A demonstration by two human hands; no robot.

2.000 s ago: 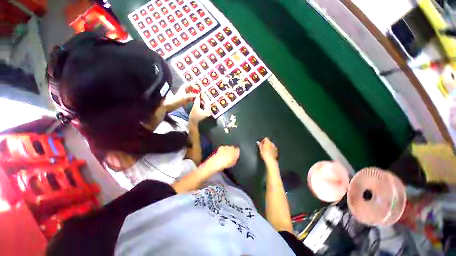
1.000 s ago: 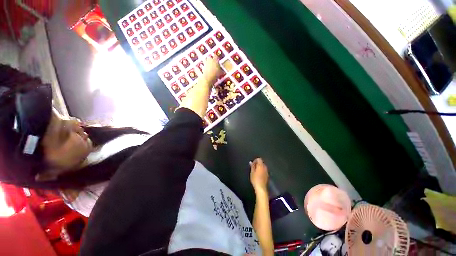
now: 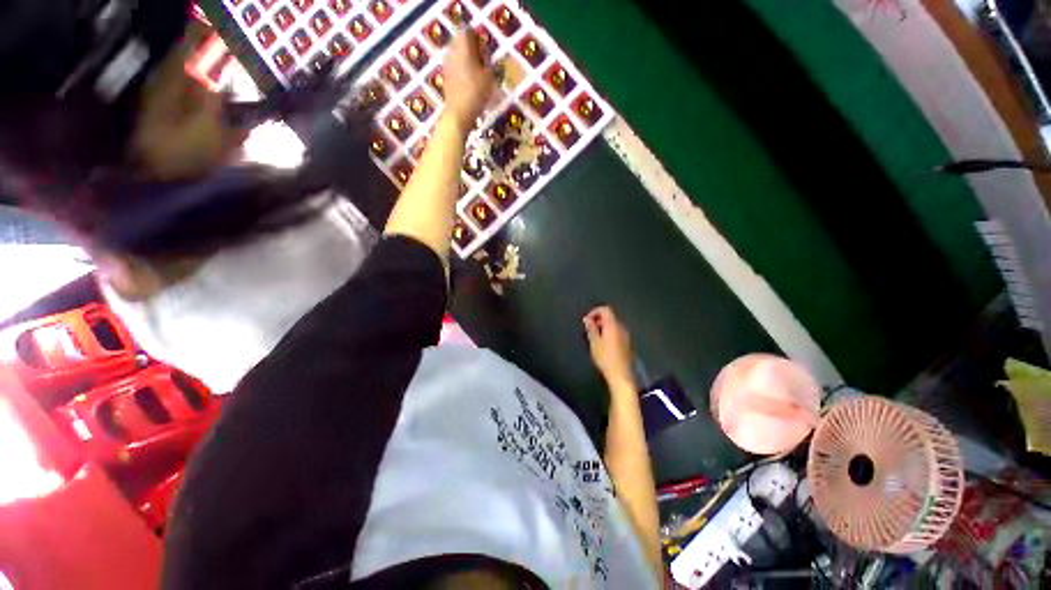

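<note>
The blister tray [image 3: 603, 125] holds red units in its white pockets. A loose pile of cream-yellow pieces [image 3: 507, 148] lies on its near part, and one tan pocket [image 3: 508, 75] shows no red unit. My left hand [image 3: 467, 83] is over the tray beside that pocket, fingertips on or just above a unit; whether it grips anything is hidden. My right hand [image 3: 609, 340] is over the dark bench with fingers curled together. A tiny dark spot shows at its fingertips, too small to tell as a held part. More cream-yellow bits [image 3: 501, 267] lie on the bench.
A second tray [image 3: 302, 25] lies beyond. A person [image 3: 173, 150] sits close on my left. A smartphone [image 3: 666, 403], pink fan [image 3: 885, 473], pink round base [image 3: 765, 403] and power strip [image 3: 717, 539] are on the right. A green belt [image 3: 738, 150] runs beyond the pale rail [image 3: 715, 248].
My left hand has gone from above the bench to the tray, and since one second ago slightly farther across it. The neighbour's hands have left the tray. My right hand stays curled over the bench.
</note>
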